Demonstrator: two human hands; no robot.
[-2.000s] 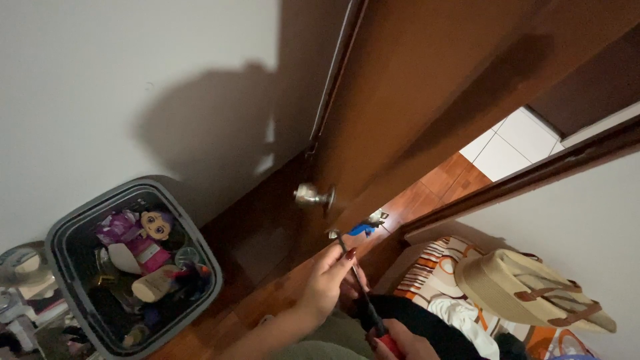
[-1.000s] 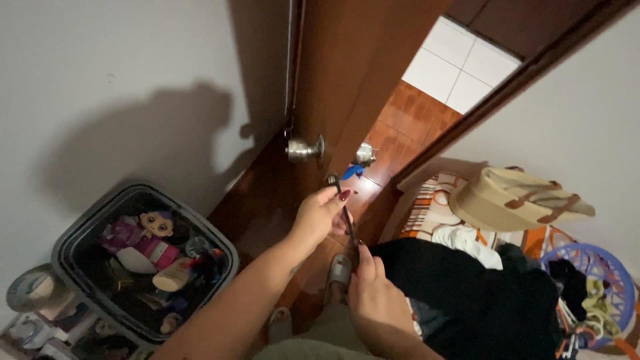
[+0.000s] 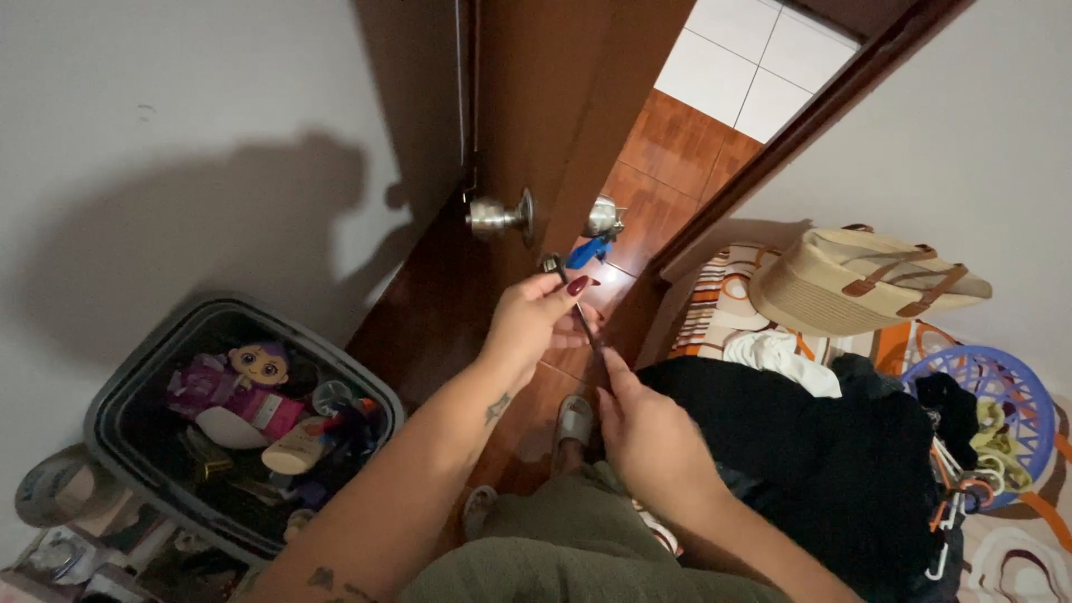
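Observation:
A slim, dark-shafted hand tool (image 3: 590, 328) runs between my two hands, its upper end near a small round metal piece (image 3: 552, 264) at the edge of the brown door (image 3: 544, 100). My left hand (image 3: 536, 322) pinches the shaft near that end with thumb and fingers. Lower and to the right, my right hand (image 3: 649, 427) grips the other end, whose handle is hidden. A silver doorknob (image 3: 498, 218) is on the door's left face. Beyond its edge is a second knob (image 3: 602, 216), with keys and a blue tag (image 3: 590, 252) hanging there.
A dark plastic bin (image 3: 243, 306) holding a doll and bottles stands at lower left. On the right, a patterned cloth surface (image 3: 1017, 553) bears a beige bag (image 3: 825, 285), black cloth (image 3: 796, 444), white cloth (image 3: 775, 356) and a purple basket (image 3: 1038, 402). My feet in sandals (image 3: 574, 419) are below.
My right hand, at the lower edge two seconds ago with a red handle showing, is now higher in view and covers the handle. The view has shifted, showing more of the cloth and basket.

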